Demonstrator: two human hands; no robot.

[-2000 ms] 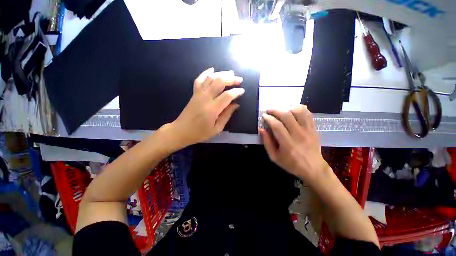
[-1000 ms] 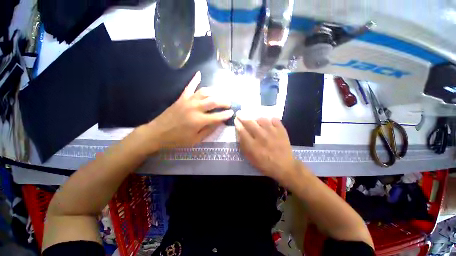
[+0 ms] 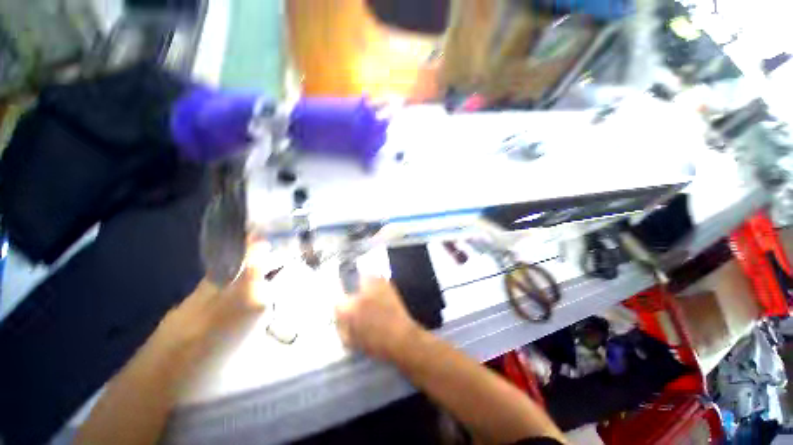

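Observation:
The white sewing machine has a purple fluffy cover on it. My left hand is blurred beside the lamp glare, below the dark oval paddle; whether it holds anything cannot be told. My right hand is right of the glare, just left of the narrow black strips, also blurred. A large black fabric panel lies left of my left hand. The needle area is hidden by glare.
Scissors and a red-handled tool lie right of the strips. A black fabric pile stands at the back left. The ruled table edge runs in front. Red crates are below right.
The view has swung up and tilted, bringing the machine top and background in. My hands have moved apart, and the black panel between them at the needle no longer shows there.

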